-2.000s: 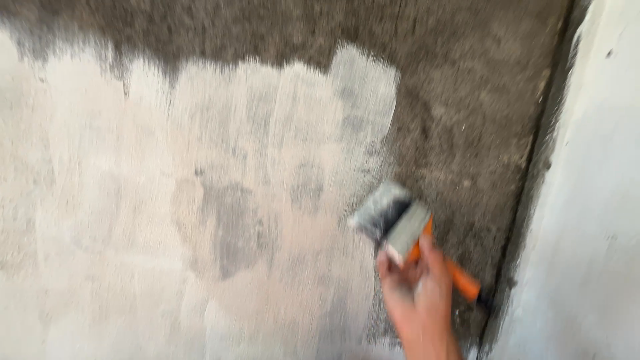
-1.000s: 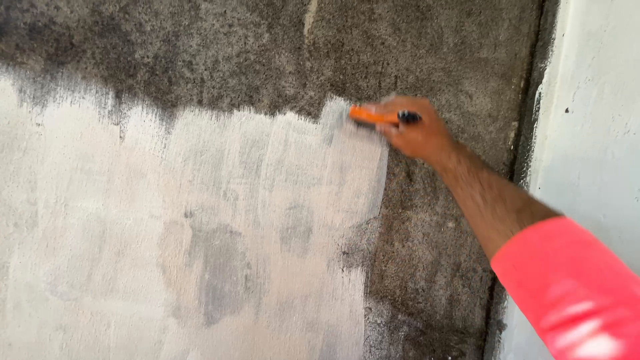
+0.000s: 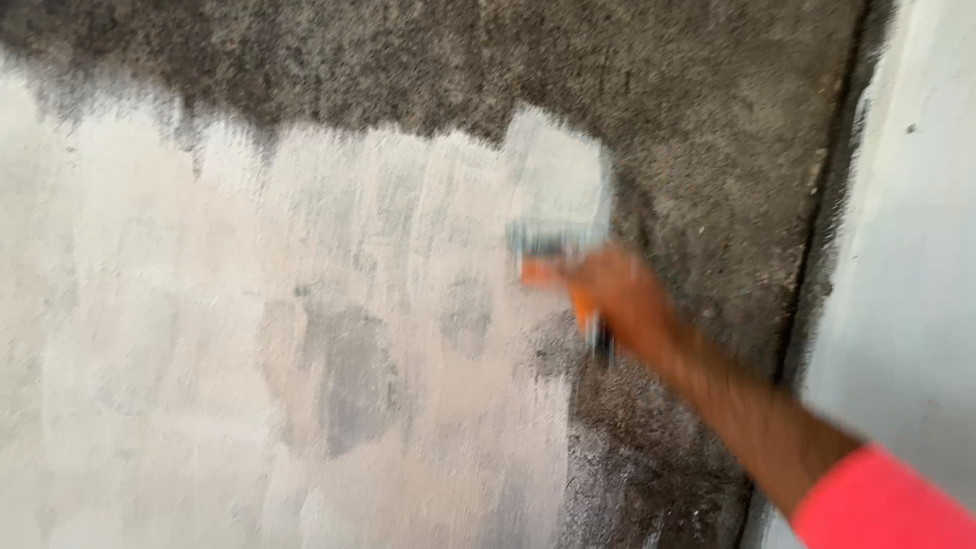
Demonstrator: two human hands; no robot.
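Note:
My right hand grips a wide paintbrush with an orange handle that ends in a dark tip. Both are blurred by motion. The bristles lie against the wall near the right edge of the white paint, just under a fresh, wetter-looking pale patch. Grey spots show through the thin coat left of the brush. Around the paint's top and right side is bare dark grey cement wall. A bright pink sleeve covers the upper part of my arm. My left hand is out of the frame.
Along the right runs a dark vertical groove, slightly slanted, where the cement wall meets a pale, smooth surface. The paint's upper border is ragged, with brush-stroke ends.
Two seconds ago the brush was off to the right with bristles up-left. One second ago my right hand held it at the paint's top edge; now it is lower down the wall.

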